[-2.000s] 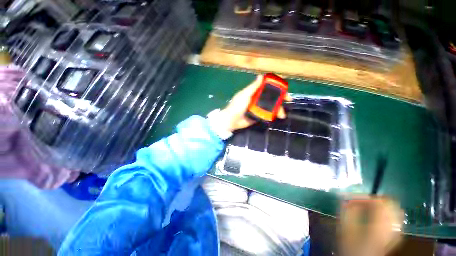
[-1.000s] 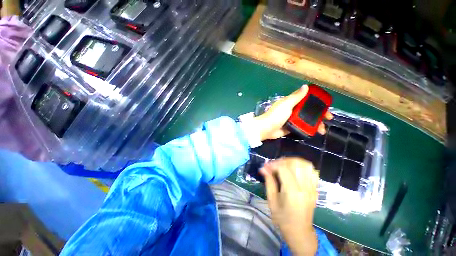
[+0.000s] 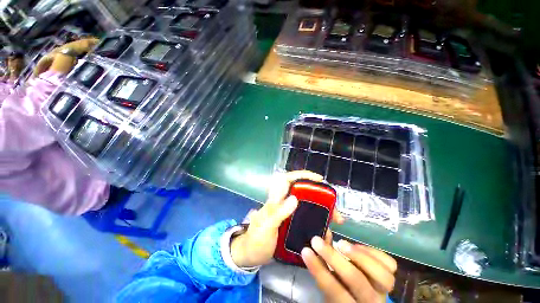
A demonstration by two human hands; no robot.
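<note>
A red-and-black device shell (image 3: 314,192) with a dark window in its front is held tilted below the lens tray, over the bench's near edge. My left hand (image 3: 263,231) is closed around its left side and back, the thumb on the rim. My right hand (image 3: 349,269) is at its lower right, fingertips on or close to the window's lower edge; whether it holds anything cannot be seen. The clear lens tray (image 3: 421,171) holds rows of dark lenses (image 3: 356,155) on the green bench.
Dark tweezers (image 3: 453,218) and a crumpled clear film clump (image 3: 469,258) lie at the bench's right. Stacked blister trays (image 3: 172,127) with devices stand at left. More trays (image 3: 379,56) sit on a wooden board (image 3: 379,97) at the back. A person in pink (image 3: 41,154) is at far left.
The device has moved down and left, off the lens tray to nearer my body. My right hand has moved from over the tray's lower left edge to the device's window. The tweezers remain on the bench.
</note>
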